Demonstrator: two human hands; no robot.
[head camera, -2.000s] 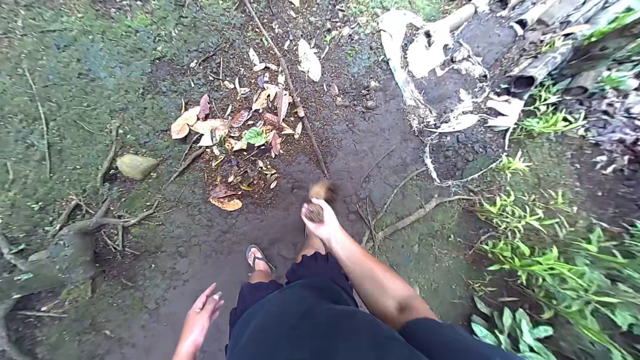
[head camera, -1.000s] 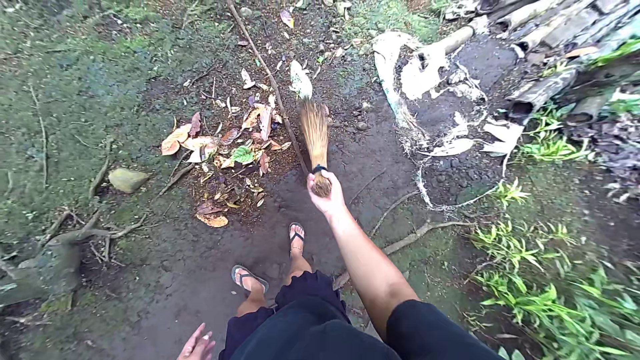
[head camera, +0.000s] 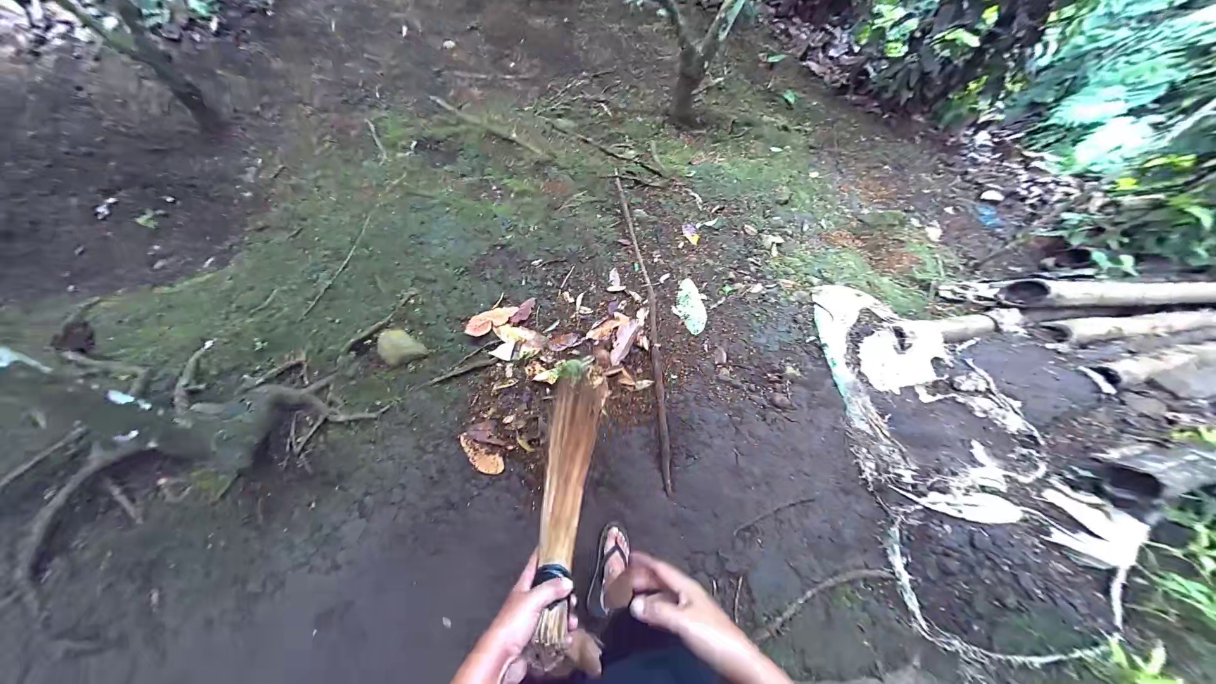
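Observation:
My left hand (head camera: 527, 608) is closed around the bound lower end of a stick hand broom (head camera: 570, 475), low in the middle of the head view. The broom's bristles point away from me, their tips over a pile of dry leaves (head camera: 508, 342). Just right of the broom's butt is my right hand (head camera: 684, 608), its fingers bent. A blurred brown shape shows at its fingertips; whether it is held is unclear. Brown pieces show under my left hand. My sandaled foot (head camera: 616, 560) is between the hands.
A long thin stick (head camera: 651, 351) lies right of the leaves. Exposed roots (head camera: 275, 404) and a stone (head camera: 401, 348) are at left. At right lie a torn white sack (head camera: 902, 361) and bamboo poles (head camera: 1121, 293). A small tree trunk (head camera: 686, 90) stands farther off.
The broom has passed from my right hand to my left, and its bristles are now over the leaf pile. My hands have come close together. The view has tilted up.

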